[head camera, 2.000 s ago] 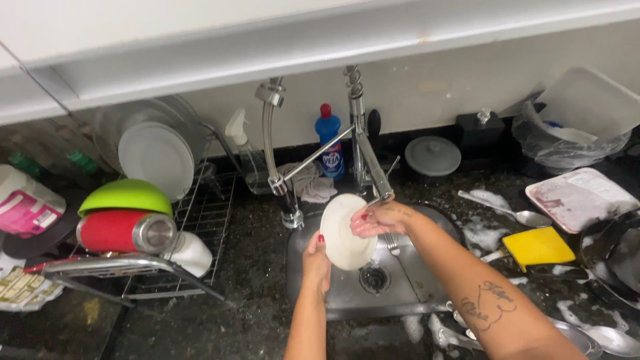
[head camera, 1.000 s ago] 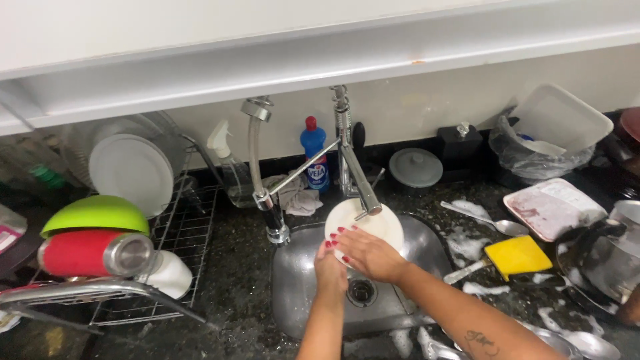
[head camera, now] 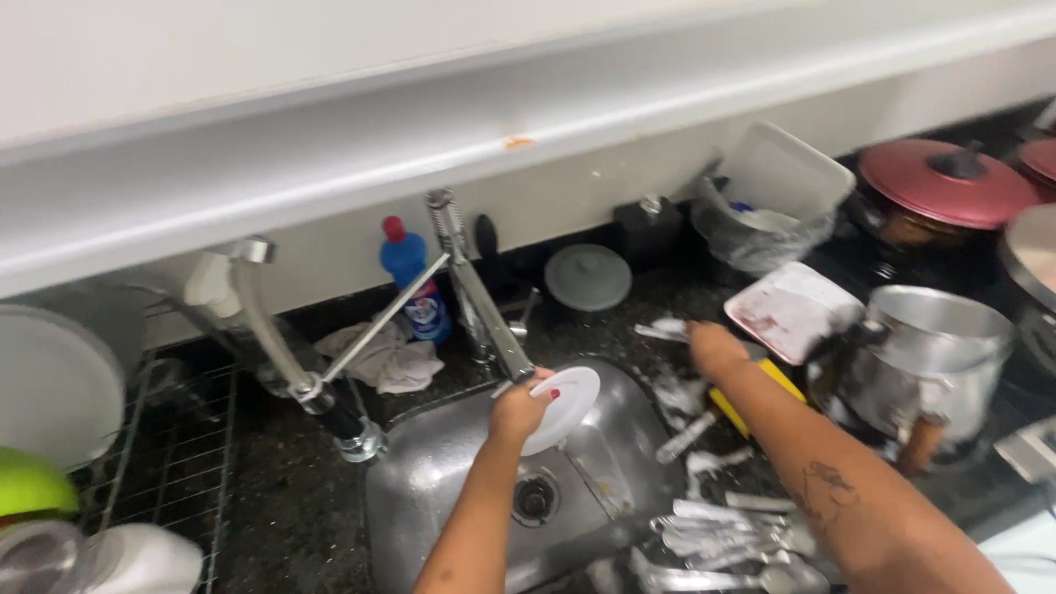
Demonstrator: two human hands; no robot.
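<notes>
My left hand (head camera: 521, 410) grips the rim of a small white plate (head camera: 569, 410), tilted over the stainless steel sink (head camera: 445, 462) close to the faucet spout (head camera: 495, 322). Out to the right, my right hand (head camera: 719, 353) is at a metal utensil (head camera: 662, 330) on the wet, soapy counter; the fingers are partly hidden, so its hold cannot be told. Beside that wrist lies a yellow sponge or cloth (head camera: 780, 388), partly behind the forearm. Several soapy pieces of cutlery (head camera: 718, 532) are piled at the sink's right edge.
A wire dish rack (head camera: 177, 429) with plates and a green bowl stands left. Behind the sink are a blue bottle (head camera: 425, 305), a grey cloth (head camera: 388, 355) and a grey lid (head camera: 587, 277). Rightward sit a stained white tray (head camera: 794, 312), a metal pot (head camera: 936, 355) and a red-lidded pot (head camera: 949, 186).
My right hand has left the plate and moved right to the counter utensil. My left hand still holds the plate, now tilted. The view has shifted right.
</notes>
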